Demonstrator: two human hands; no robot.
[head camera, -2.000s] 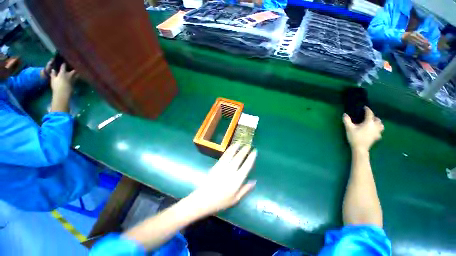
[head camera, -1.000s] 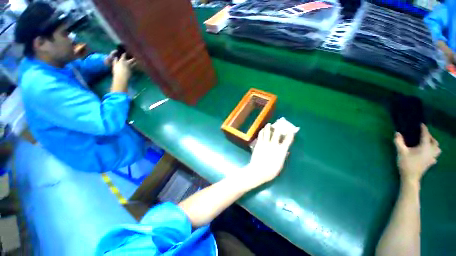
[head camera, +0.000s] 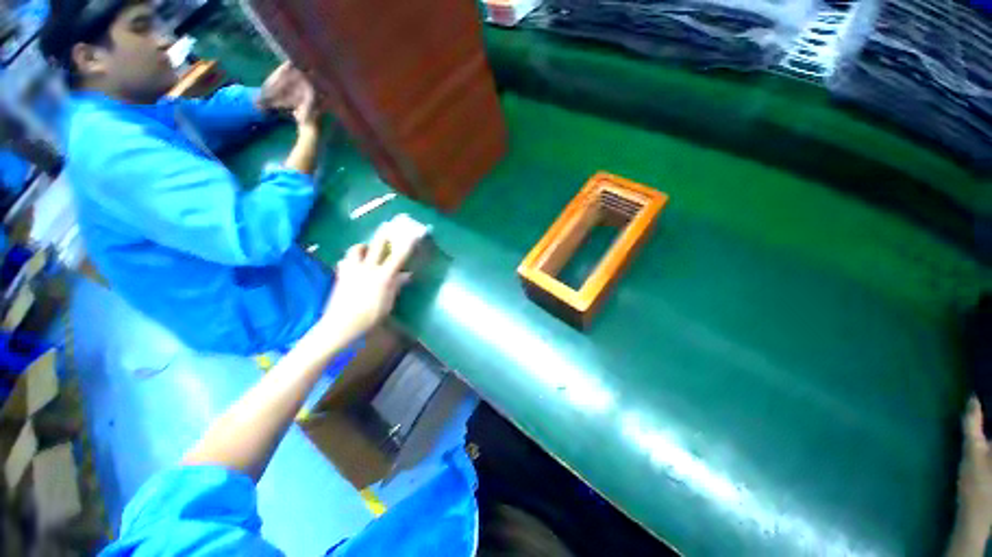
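Note:
My left hand (head camera: 364, 285) grips the small pale taped block (head camera: 399, 242) at the bench's front edge, left of the jig stack. The short stack of orange-brown frame jigs (head camera: 577, 288) stands on the green bench, its centre open and its inner walls ribbed; no hand touches it. My right hand (head camera: 974, 462) is at the far right, cut off by the picture's edge. A dark thing (head camera: 979, 343) lies at its fingertips, also cut off; the grip on it does not show clearly.
A tall reddish-brown jig stack (head camera: 435, 120) rises at the upper left. A thin pale strip (head camera: 372, 206) lies near its foot. A person in blue (head camera: 180, 207) works at the left. Bagged black trays (head camera: 696, 27) lie across the bench. An open cardboard box (head camera: 354, 424) is below the bench edge.
My left hand has moved left with the taped block, away from beside the jig stack. The view has swung left, so my right hand and the dark thing are now at the right rim.

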